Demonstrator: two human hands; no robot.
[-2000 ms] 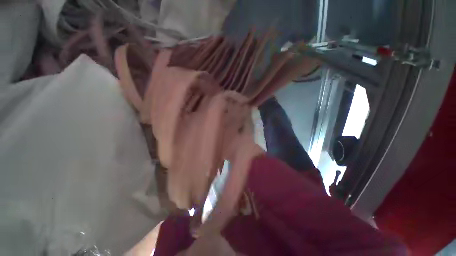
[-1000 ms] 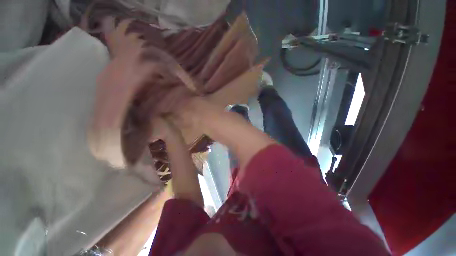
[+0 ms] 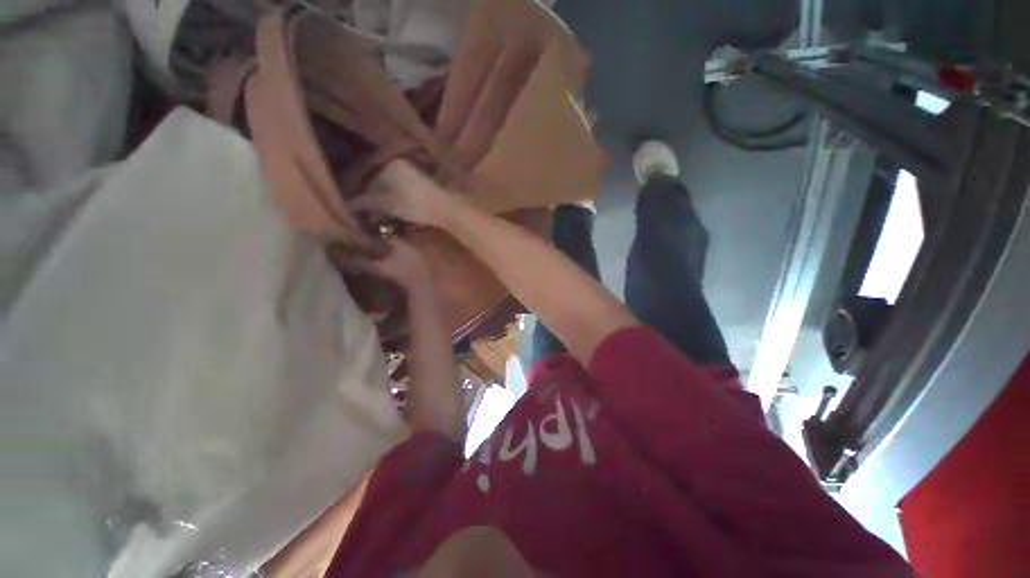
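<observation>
Tan straps [image 3: 288, 141] form thick loops at the upper left of centre. Tan-brown panels [image 3: 537, 141] fan out beside them, towards the floor. My right hand [image 3: 404, 194] is at the base of the straps, its fingers bent around them. My left hand [image 3: 398, 262] is just below it, close to a small shiny spot at the strap gather; it is blurred, and its grip cannot be made out. More brown pieces show under my forearms. The fingertips of both hands are partly hidden among the straps.
Large cream sheets [image 3: 203, 305] fill the left side, with pale thin straps [image 3: 209, 40] above. A dark metal machine frame [image 3: 904, 305] and a red surface [image 3: 977, 485] are at right. My legs and a light shoe [image 3: 654, 161] show over the grey floor.
The strap loops, earlier spread down over my arms, now stand up and to the left. The panels have swung up and open wider. My hands have come into clearer view at the gather.
</observation>
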